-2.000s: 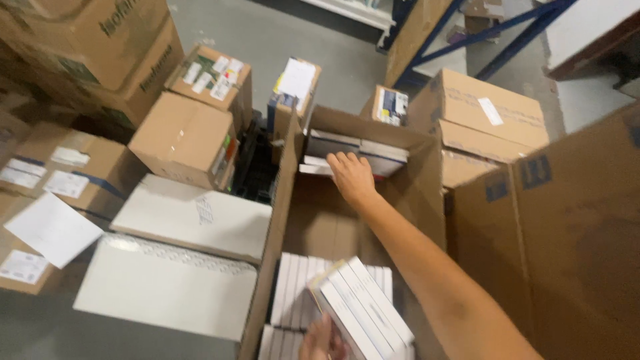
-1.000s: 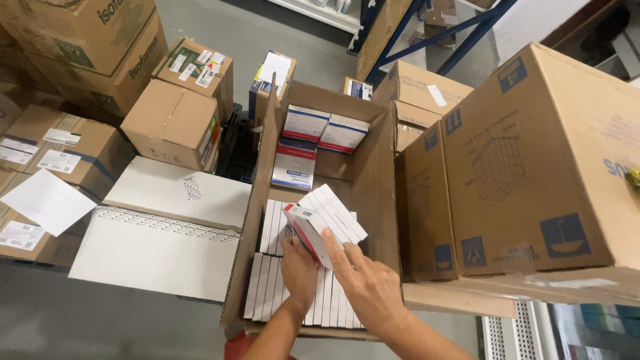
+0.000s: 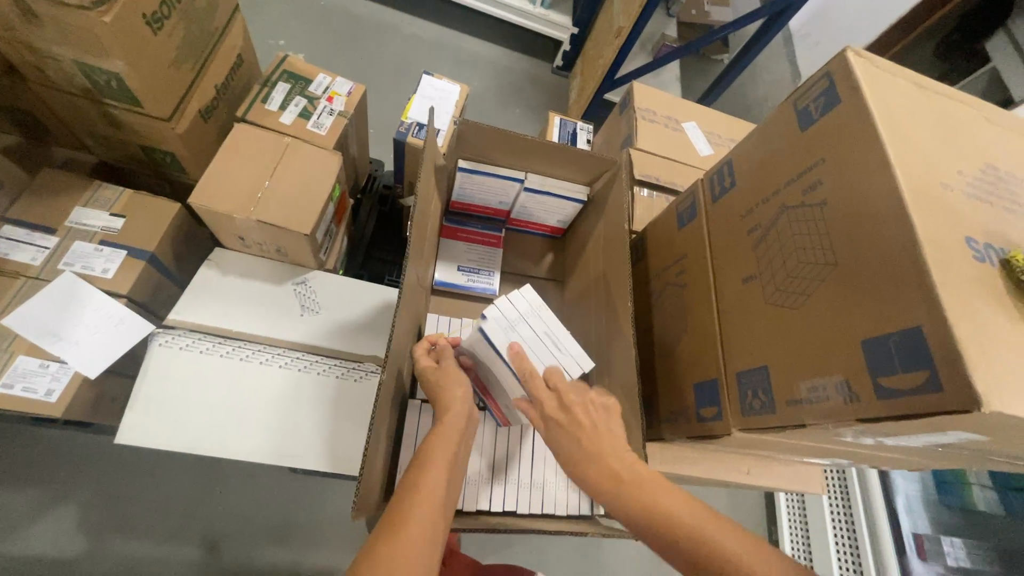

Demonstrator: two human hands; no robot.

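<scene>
An open cardboard carton (image 3: 610, 320) stands below me. Over its near half, a tilted stack of several thin white medicine boxes (image 3: 538, 328) rests on other boxes. My left hand (image 3: 444, 376) is at the stack's left edge, fingers and thumb pinched together; what lies between them is too small to tell. My right hand (image 3: 572, 420) lies against the stack's near side, index finger extended on a box face. A row of upright white boxes (image 3: 512, 472) fills the near end. At the far end are white, red and blue boxes (image 3: 486, 190), with another lying flat (image 3: 470, 256) in front.
Large cardboard boxes (image 3: 808, 240) stand close on the right. To the left are white cartons (image 3: 256, 400), a brown box (image 3: 268, 188) and a labelled box with a loose paper sheet (image 3: 76, 324). Stacked brown cartons (image 3: 176, 88) rise at the far left; blue shelf framing (image 3: 696, 48) is behind.
Two seconds ago my right hand was at the boxes in the carton's far end; it is now on the tilted stack beside my left hand. That stack now lies more fanned than before.
</scene>
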